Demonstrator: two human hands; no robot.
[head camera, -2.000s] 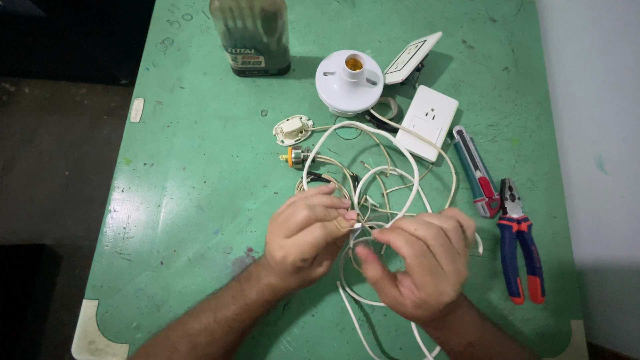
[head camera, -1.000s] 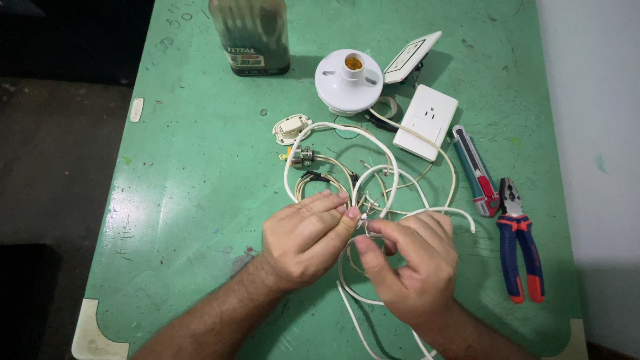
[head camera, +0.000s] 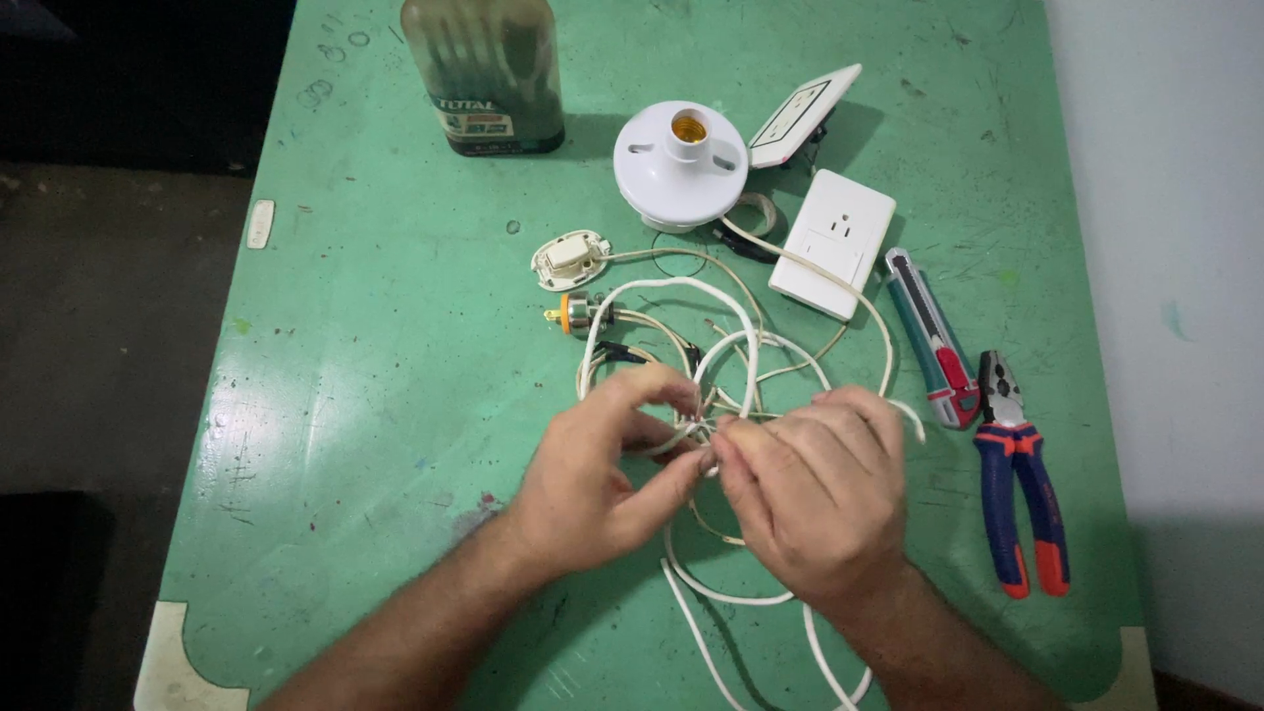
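Note:
My left hand (head camera: 602, 474) curls around a bundle of thin wires, its thumb and fingers at the wire ends. With thumb and forefinger pinched, my right hand (head camera: 825, 479) holds a wire end against it; the exact strands are partly hidden by the fingers. White electrical cable (head camera: 755, 365) loops above and below both hands on the green table. Beyond the left hand lie an electrical plug with an orange ring (head camera: 581, 314) and a small cream inline switch (head camera: 570, 259), each wired with thin cable.
Farther back stand a white lamp holder (head camera: 681, 173), a tilted outlet plate (head camera: 805, 117), a white outlet box (head camera: 834, 242) and a plastic bottle (head camera: 484, 79). To the right lie a utility knife (head camera: 933, 341) and combination pliers (head camera: 1017, 474) on the green tabletop (head camera: 375, 395).
My left hand's fingers have spread into a wider curl, and the thumb has dropped below the wire ends. My right hand stays close beside it, pinching. The upper cable loop has shifted since the first frame.

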